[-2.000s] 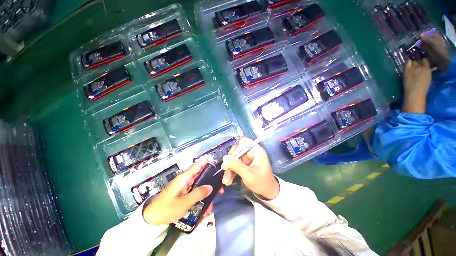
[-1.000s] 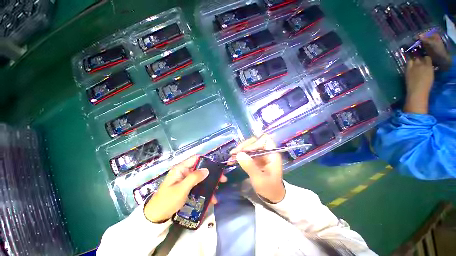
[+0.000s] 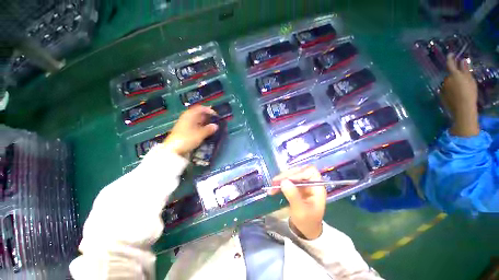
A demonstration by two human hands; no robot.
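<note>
My left hand [image 3: 191, 131] holds a dark phone body [image 3: 206, 151] over the left clear blister tray [image 3: 238, 143], by the pocket that stood vacant in the right column. The phone is tilted, and the fingers hide its upper end. My right hand [image 3: 300, 192] grips thin metallic tweezers [image 3: 323, 182], pointing sideways over the near edge between the two trays. No small part can be made out at their tip. Another phone body [image 3: 239, 187] lies in the near right pocket of the left tray.
The right blister tray [image 3: 323, 109] holds two columns of red-edged phones. A tall stack of trays [image 3: 38, 202] stands at the left edge. A blue-sleeved person [image 3: 465, 158] reaches over another tray at the right. Racked items [image 3: 49, 33] show at the upper left.
My left hand has moved forward from near my chest, carrying the phone over the left tray. My right hand has moved slightly right and nearer, still with the tweezers. The view has shifted.
</note>
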